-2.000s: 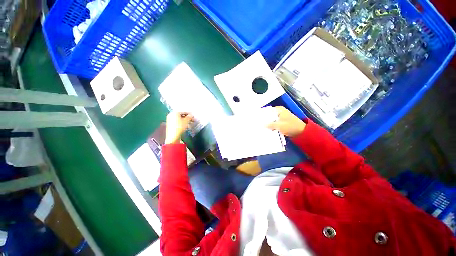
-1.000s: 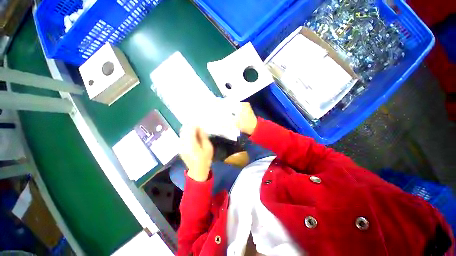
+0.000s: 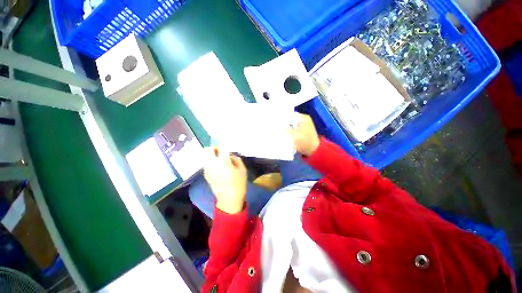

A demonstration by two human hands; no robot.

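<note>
My left hand (image 3: 226,174) is at the lower left edge of a bright white card or bag (image 3: 260,131); glare hides what its fingers hold. My right hand (image 3: 303,134) grips the right side of the same white item above my lap. A bright pile of clear plastic bags (image 3: 209,86) lies just beyond, and glare blends the two together. A punched white card (image 3: 281,80) with two round holes lies by the crate. The printed dark card (image 3: 178,144) and a white leaflet stack (image 3: 151,167) lie at the bench edge.
A block of punched cards (image 3: 129,70) stands on the green bench (image 3: 66,194). A blue mesh basket (image 3: 114,26) is at the far left. A blue crate (image 3: 423,129) on the right holds a carton (image 3: 360,91) and a glittering heap (image 3: 415,51). A blue lid or bin (image 3: 292,20) adjoins it.
Since two seconds ago, both hands have drawn nearer my lap with the white item, and my left hand has left the far side of the pile. The printed card is now uncovered.
</note>
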